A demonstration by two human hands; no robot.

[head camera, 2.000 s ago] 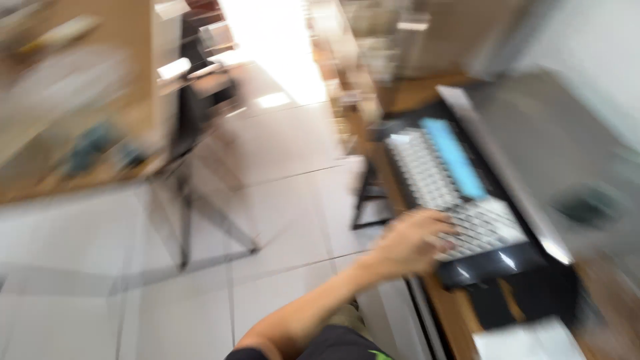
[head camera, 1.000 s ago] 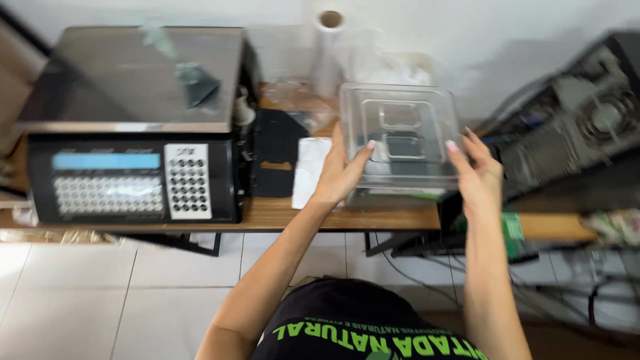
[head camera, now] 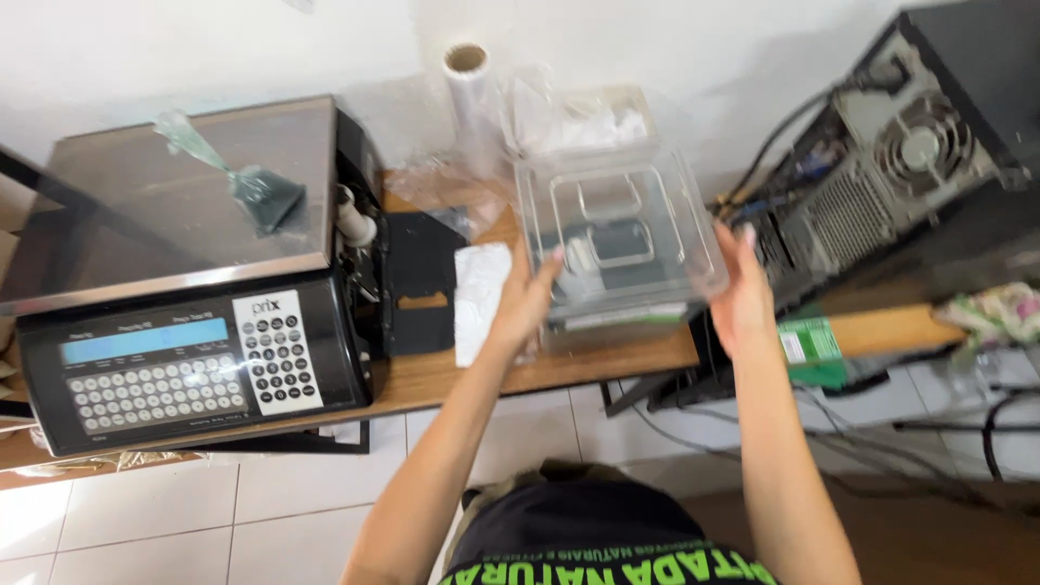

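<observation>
A clear plastic container with a lid (head camera: 617, 236) is held between my two hands over the wooden shelf, with something dark inside it. My left hand (head camera: 528, 301) grips its left side, thumb on the lid's edge. Around the right side curl the fingers of my right hand (head camera: 739, 284). To the left stands a black Prix label scale (head camera: 195, 357) with a lit display and a keypad. On its metal plate lies a knotted plastic bag of dark green contents (head camera: 266, 197).
A roll of clear plastic film (head camera: 475, 106) stands by the wall near a box of white material (head camera: 605, 118). White paper (head camera: 481, 301) lies beside the scale. At right are an opened computer tower (head camera: 877, 171), a green packet (head camera: 812, 351) and loose cables (head camera: 821, 455).
Two seconds ago one hand was at the scale's keys; a second ago both hands were on the clear container, as now. The view has swung a lot since the first frame.
</observation>
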